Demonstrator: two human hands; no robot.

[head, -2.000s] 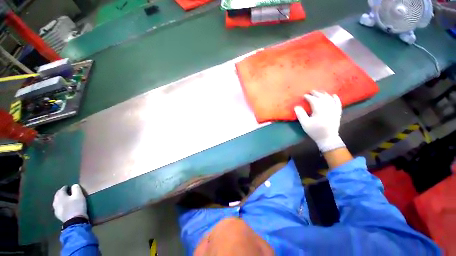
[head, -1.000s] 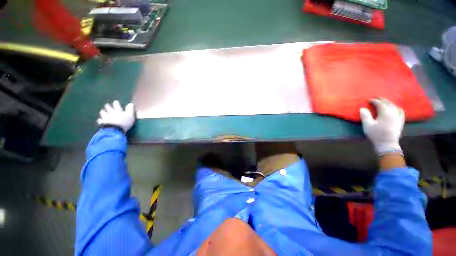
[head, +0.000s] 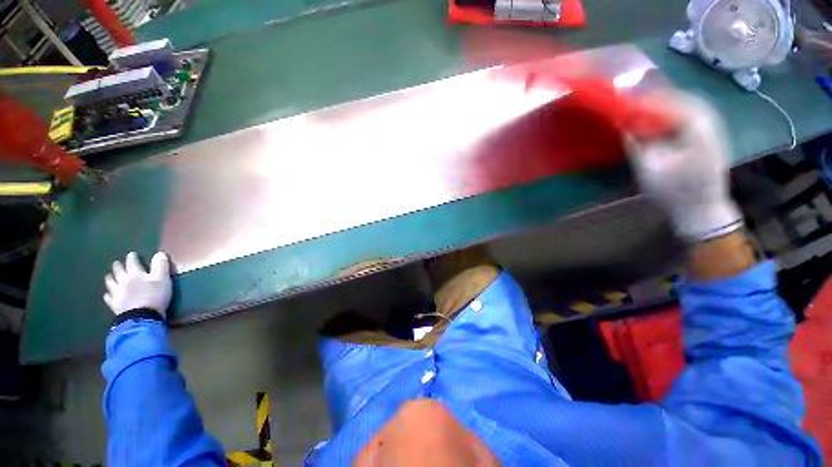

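Note:
My right hand (head: pixel 684 169), in a white glove and blurred, grips the red foam pad (head: pixel 593 100) by its right part. The pad is blurred and looks lifted and bent above the right part of the silver metal sheet (head: pixel 310 173), which shows a red reflection. My left hand (head: pixel 140 285), in a white glove with fingers spread, rests empty on the bench's front edge beside the sheet's left end.
A circuit board in a black carrier (head: pixel 137 96) stands at the back left of the green bench (head: pixel 265 77). A heatsink part lies on another red pad (head: pixel 470 13) at the top. A white fan (head: pixel 741 35) stands back right. Red pads (head: pixel 643 351) lie below the bench, lower right.
The red pad lay flat on the sheet's right part; my right hand has gripped it and raised it. My left hand has stayed near the sheet's left end. The view has shifted.

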